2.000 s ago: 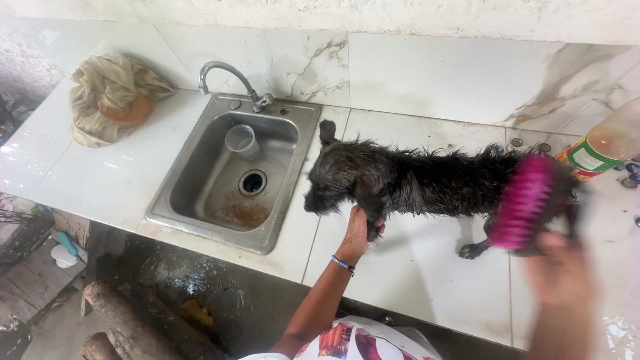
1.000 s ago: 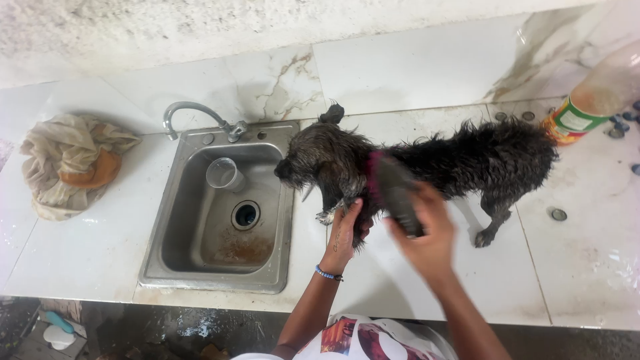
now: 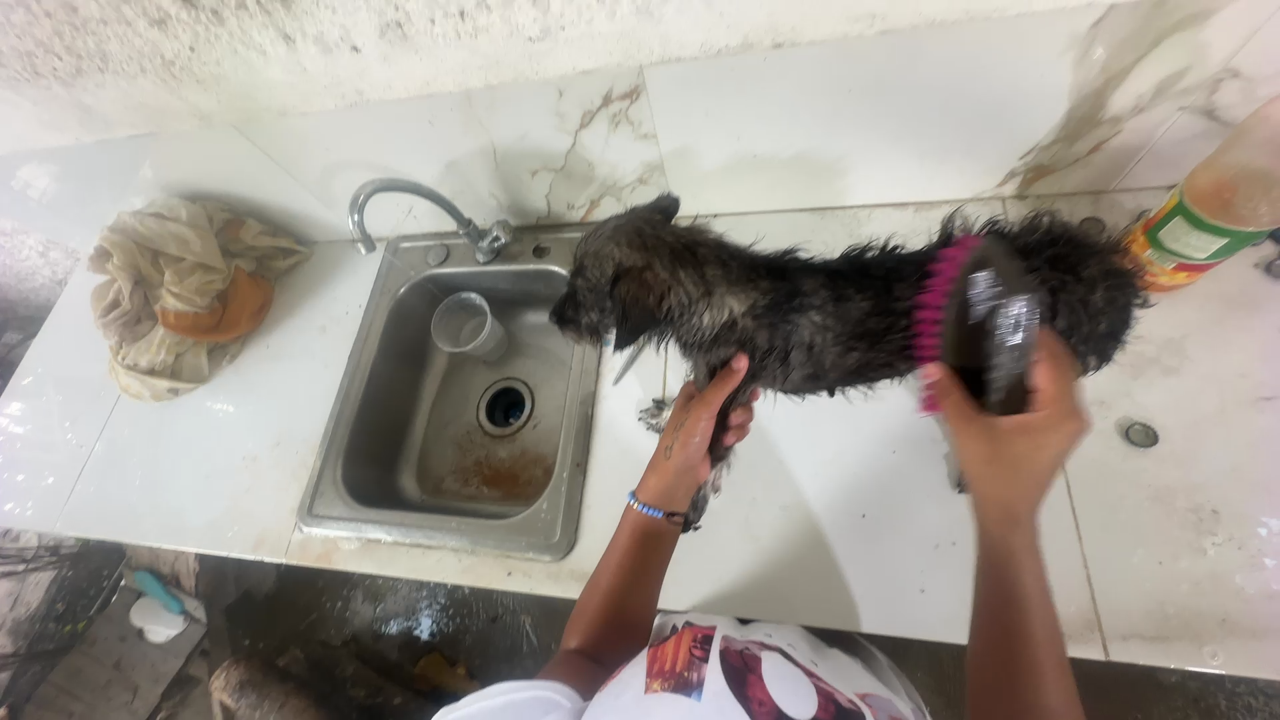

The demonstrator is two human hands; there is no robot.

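Observation:
A wet, dark-furred dog [image 3: 820, 310] stands on the white tiled counter with its head at the sink's right edge. My left hand [image 3: 697, 430] is closed around its front leg, just below the chest. Gripped in my right hand [image 3: 1010, 430] is a scrub brush [image 3: 990, 330] with a dark back and magenta bristles, which lies against the dog's flank near the hindquarters. The brush partly hides the dog's rear body.
A steel sink [image 3: 590, 450] with a curved faucet [image 3: 415, 190] holds a clear plastic cup [image 3: 468, 325]. Bunched cloth [image 3: 180, 290] lies left of it. Behind the dog's rump stands a plastic bottle [image 3: 1200, 215]; a bottle cap [image 3: 1139, 433] lies nearer the front.
My right hand has moved the brush from the dog's shoulder back toward its hindquarters; two seconds ago it was at the rump. My left hand stays on the front leg.

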